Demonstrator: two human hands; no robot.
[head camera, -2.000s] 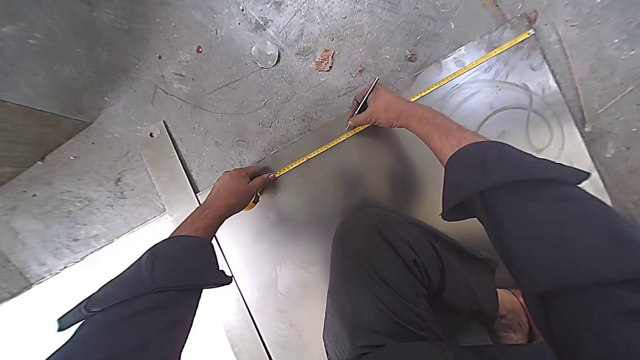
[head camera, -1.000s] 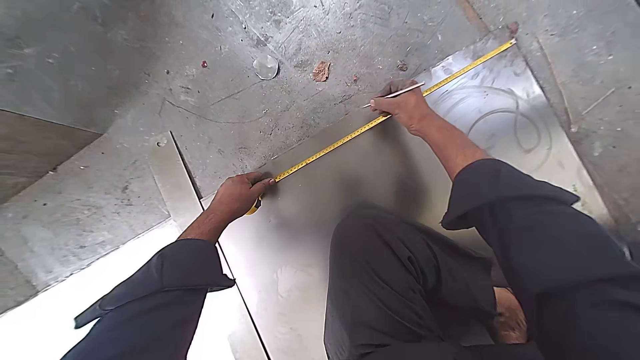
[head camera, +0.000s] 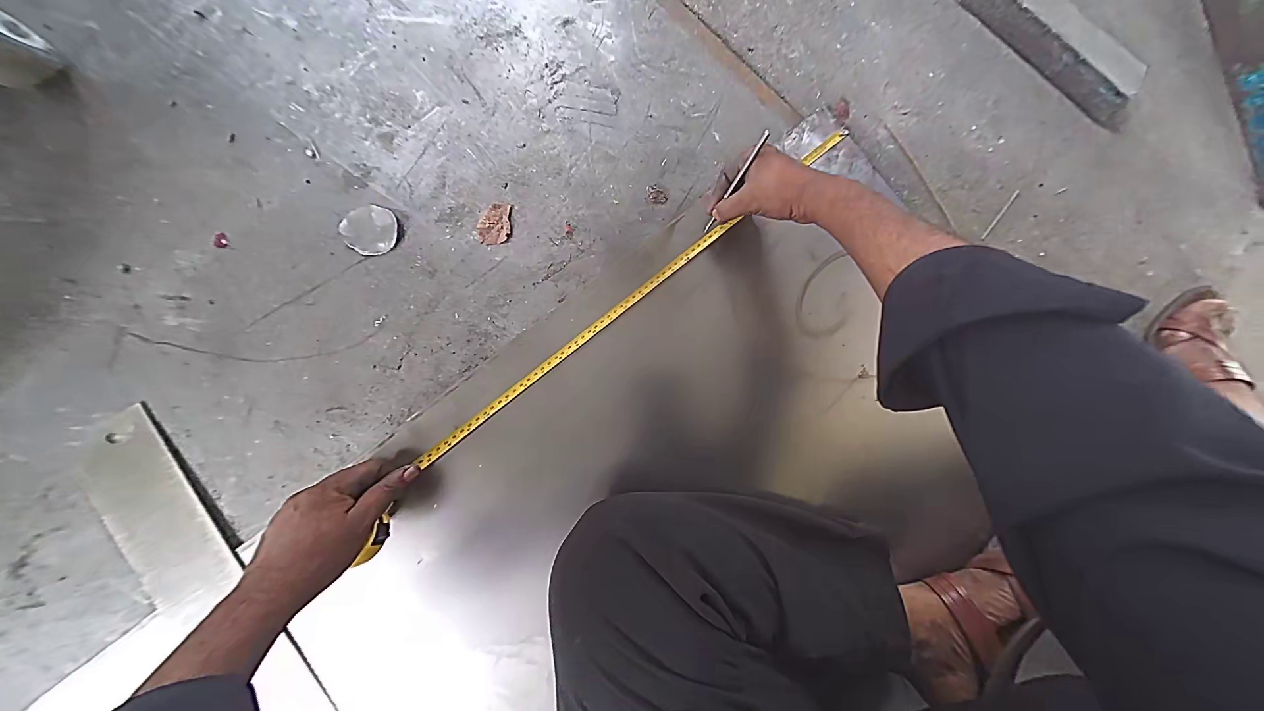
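A yellow tape measure's blade is stretched diagonally along the upper edge of a shiny metal sheet. My left hand holds the tape case at the lower-left end, its thumb by the blade. Higher up, at the sheet's edge, my right hand grips a thin pen-like marking tool, its tip down at the blade. Beyond that hand, the blade runs to the sheet's far corner.
A flat metal strip with a hole lies left of my left hand. On the concrete floor are a round clear disc, a reddish-brown scrap and, at upper right, a metal bar. My knee is over the sheet.
My right hand has moved along the tape toward its far end; the marking tool, lying flatter one second ago, now points down at the blade. My left hand still holds the case. The view has shifted.
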